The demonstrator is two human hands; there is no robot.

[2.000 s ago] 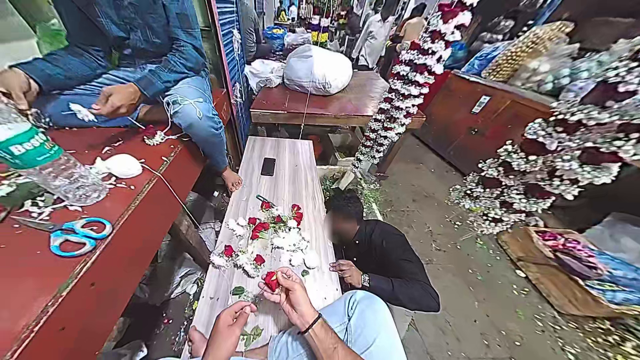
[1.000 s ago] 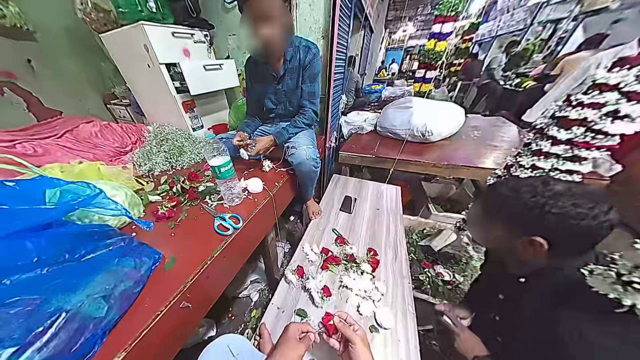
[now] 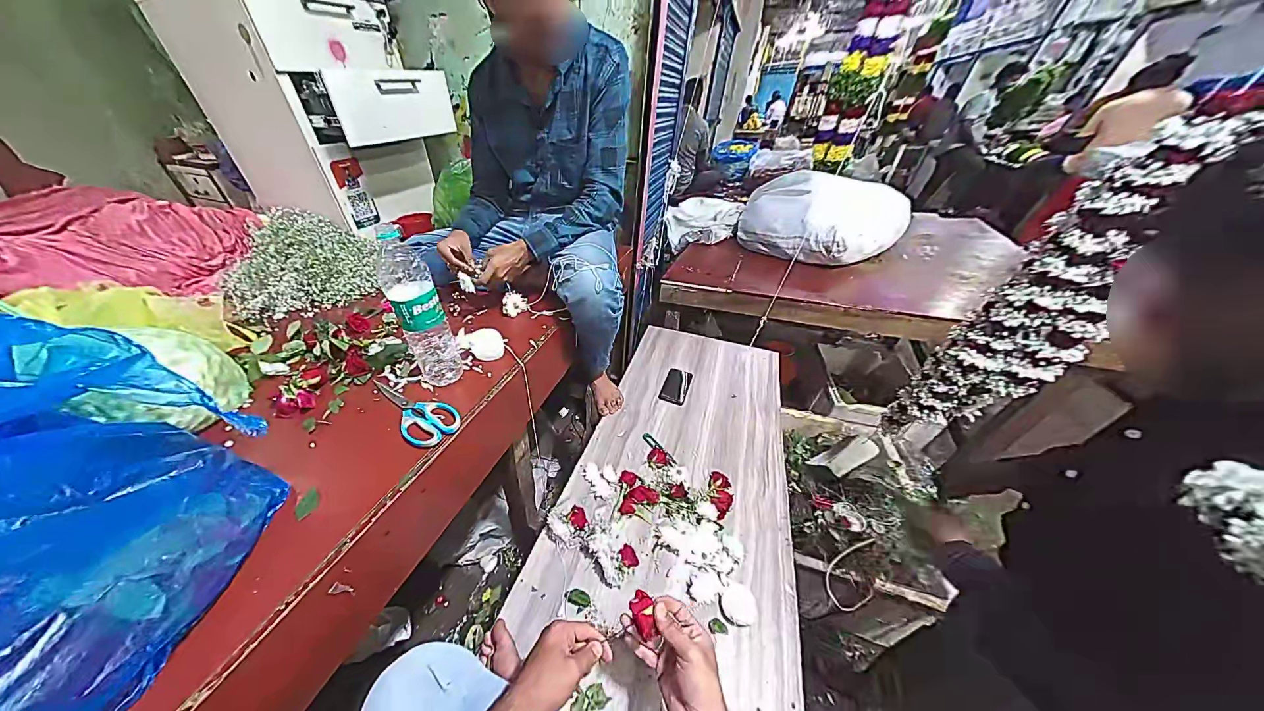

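Observation:
My right hand point(image 3: 681, 647) holds a red rose point(image 3: 644, 614) upright between thumb and fingers, over the near part of the pale wooden plank point(image 3: 760, 395). Just left of it, my left hand point(image 3: 568, 657) has its thumb and index finger pinched together beside the rose's lower end; whether a stem or thread lies between them is too small to tell. Beyond both hands, loose red roses point(image 3: 640, 494) and white flowers point(image 3: 696, 548) lie spread on the plank. A white ball point(image 3: 738, 604), perhaps of thread, rests at its right edge, with a green leaf point(image 3: 579, 597) to the left.
A red table point(image 3: 326, 573) on the left bears scissors point(image 3: 430, 423), a water bottle point(image 3: 423, 321), roses and blue plastic point(image 3: 128, 533). A seated person point(image 3: 548, 148) handles white flowers there. A phone point(image 3: 675, 386) lies on the plank. Another person in black point(image 3: 1116, 533) is close on the right.
The view has swung left since two seconds ago. The person in black, low beside the plank then, is now more upright at the right. My right hand keeps hold of the red rose.

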